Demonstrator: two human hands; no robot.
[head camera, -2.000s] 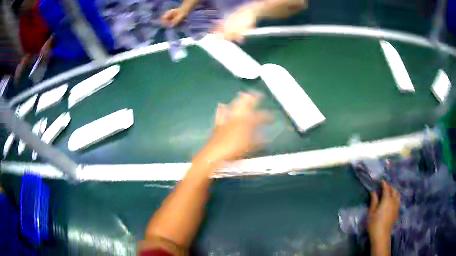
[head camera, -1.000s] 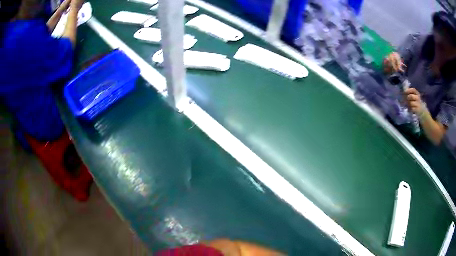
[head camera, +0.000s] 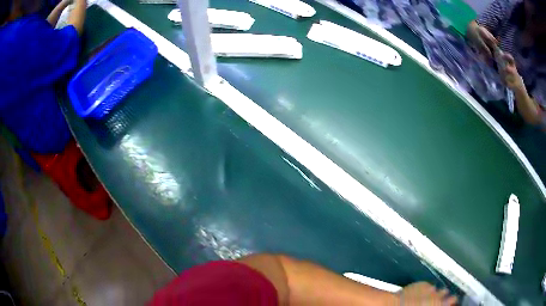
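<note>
My left forearm, bare below a dark red sleeve, crosses the bottom of the view towards the right. My left hand (head camera: 428, 294) is blurred and partly cut off by the bottom edge; its grip cannot be made out. A white plastic unit (head camera: 372, 281) shows partly behind the forearm, on the bench just left of the hand. A dark, unclear shape lies right of the hand. My right hand is out of view. Another white unit (head camera: 509, 234) lies on the belt at the right.
Several white units, one with blue marks (head camera: 354, 43), lie on the green belt (head camera: 383, 125). A frame post (head camera: 197, 45) rises from the white rail (head camera: 299, 149). A blue basket (head camera: 114, 75) stands beside a person in blue. Across the belt, a person's hands work by a polybag heap (head camera: 446, 54).
The view has swung left since the first frame, then shifted slightly. My left arm reaches further right, its hand now showing at the bottom. The far belt units have moved within the picture.
</note>
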